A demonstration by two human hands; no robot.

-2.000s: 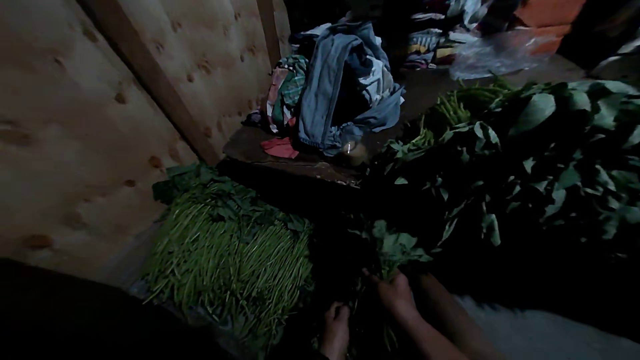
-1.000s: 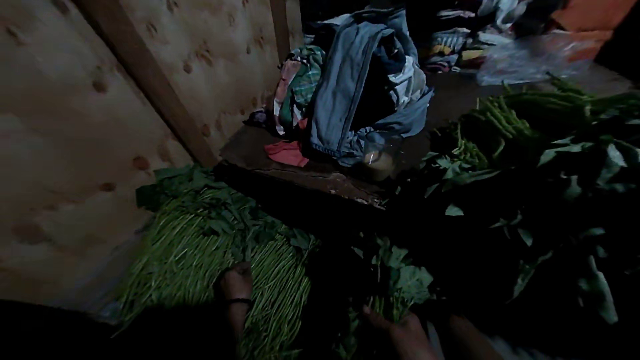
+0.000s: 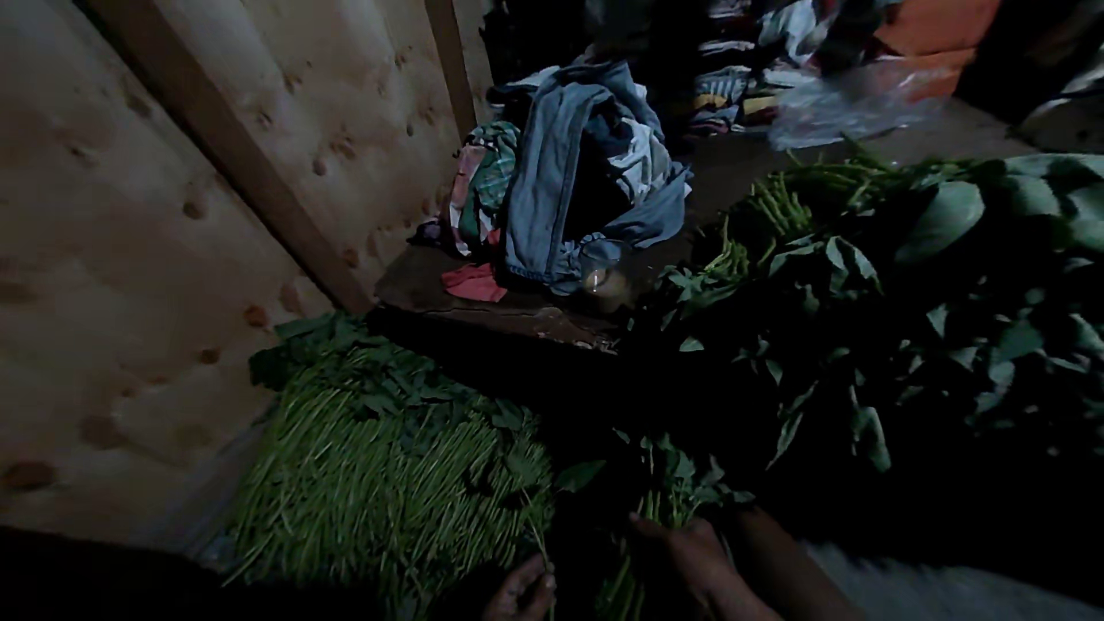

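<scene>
My right hand (image 3: 694, 556), low in the head view, grips a small bunch of leafy green stems (image 3: 660, 500), its leaves spreading above the fingers. To its left, at the bottom edge, my left hand (image 3: 522, 591) has its fingers closed on a thin green stem (image 3: 541, 539) that points upward. Beside it on the left lies a wide pile of long green stems (image 3: 388, 474) with leaves along its top. A larger heap of leafy greens (image 3: 940, 319) rises at the right. Deep shadow hides the lower parts of both hands.
A plywood wall (image 3: 172, 285) stands on the left. On a dark ledge (image 3: 517, 319) ahead are a heap of denim clothes (image 3: 552, 181), a red cloth (image 3: 474, 283) and a clear jar (image 3: 604, 272). Clear plastic (image 3: 828, 112) and folded clothes (image 3: 723, 86) lie farther back.
My left hand has moved away from the stem pile, where it was a second ago, toward my right hand, and now holds a stem. My right hand keeps its bunch.
</scene>
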